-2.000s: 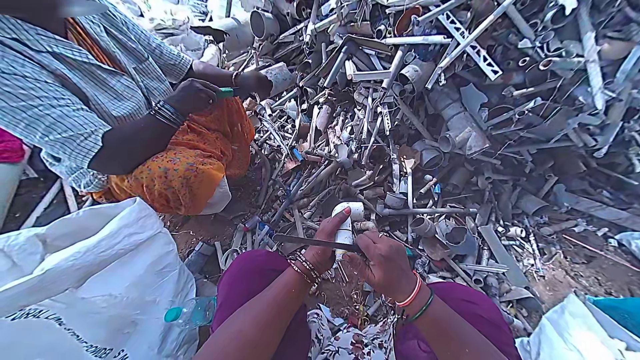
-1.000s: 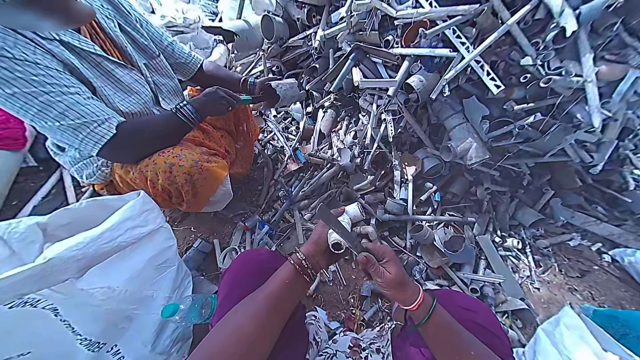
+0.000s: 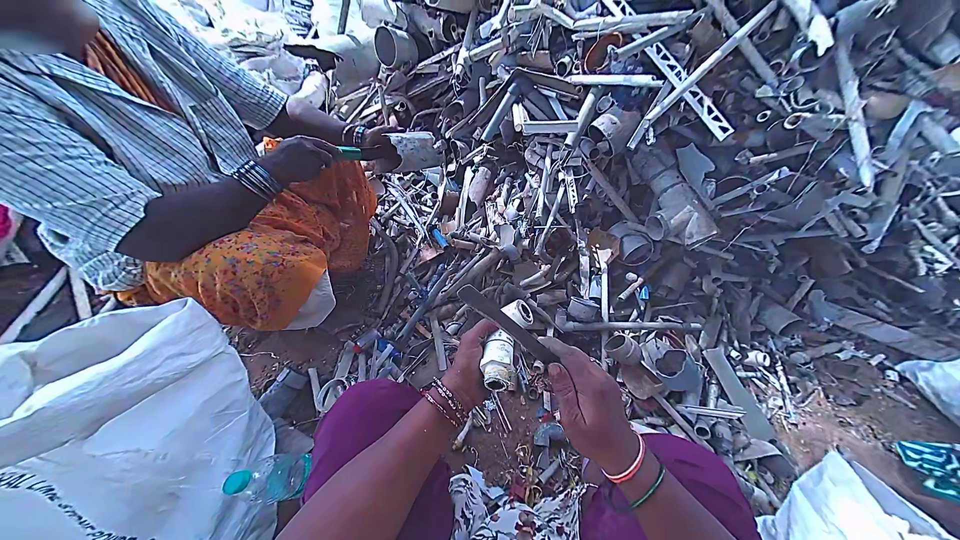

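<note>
My left hand (image 3: 470, 365) holds a short white plastic pipe fitting (image 3: 498, 355) upright between my knees, its open threaded-looking end toward me. My right hand (image 3: 589, 397) grips a flat dark metal blade (image 3: 504, 320), which slants up to the left across the fitting's upper part. The handle end is hidden in my right fist. Whether the blade touches the fitting cannot be told. Beyond my hands spreads a large heap of scrap plastic pipes and fittings (image 3: 660, 187).
A co-worker sits at the left, holding a green-handled tool (image 3: 349, 153) and a grey pipe piece (image 3: 415, 151). A white woven sack (image 3: 135, 420) stands at the lower left beside a clear plastic bottle (image 3: 271, 478). Another white sack (image 3: 847, 502) lies at the lower right.
The white fitting has been turned in my left hand, its open end now facing me. The blade, lying nearly level across it two seconds ago, now slants up to the left.
</note>
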